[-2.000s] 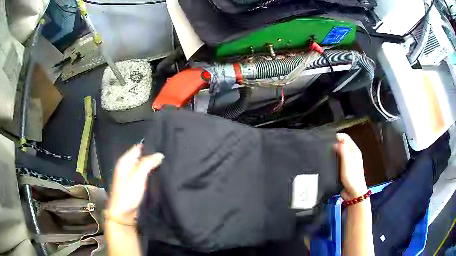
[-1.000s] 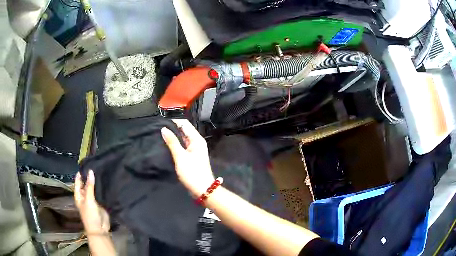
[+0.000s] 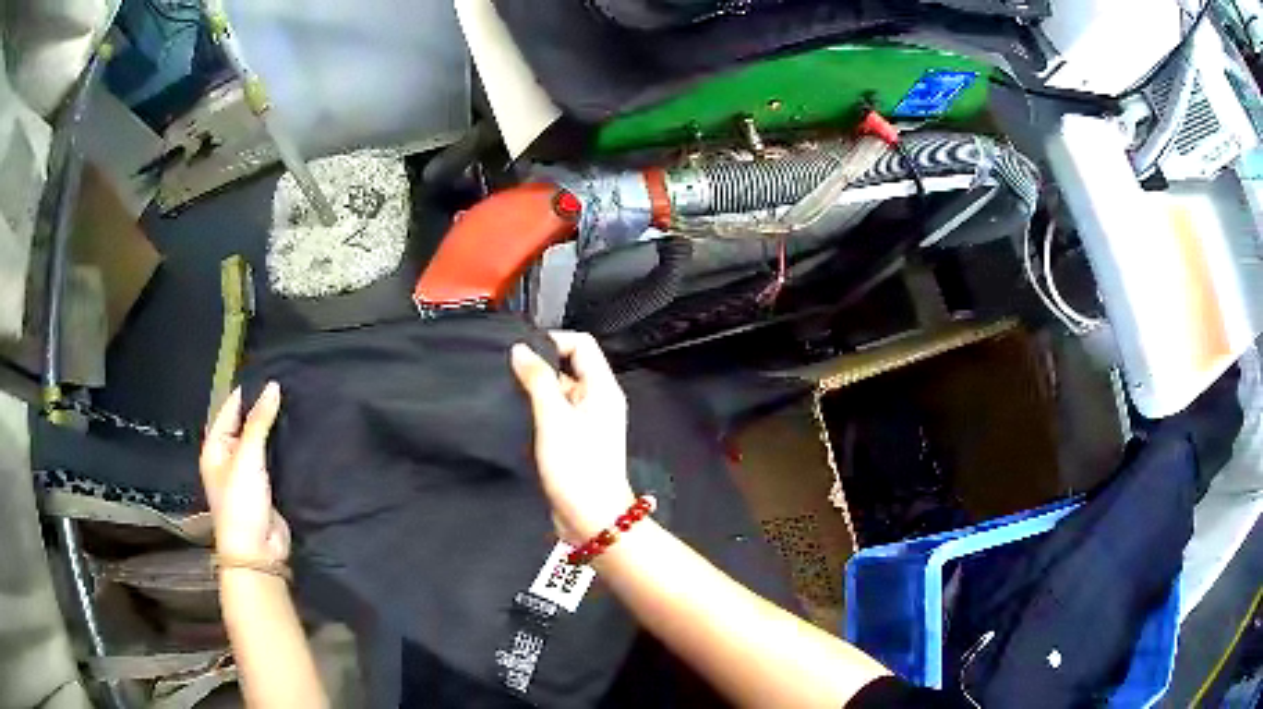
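Note:
A black nylon bag [image 3: 402, 485] is spread over my lap, its upper edge just below the orange-red suction head [image 3: 496, 249]. A white brand label [image 3: 564, 579] and a black care label with white print [image 3: 524, 644] show on it, below my right wrist. My left hand [image 3: 247, 485] holds the bag's left edge. My right hand [image 3: 575, 429] grips its upper edge, right of the nozzle. I cannot tell if the cloth touches the nozzle.
A ribbed hose [image 3: 790, 187] runs right from the head, under a green panel [image 3: 803, 100]. An open cardboard box [image 3: 831, 471] and a blue bin [image 3: 887, 609] with dark bags stand at the right. A speckled base [image 3: 339, 243] and beige-brown bags [image 3: 159, 575] are at the left.
My right hand has crossed over from the bag's right side to its upper edge beside the nozzle. My left hand has moved left. The bag has shifted left and its labels now lie lower.

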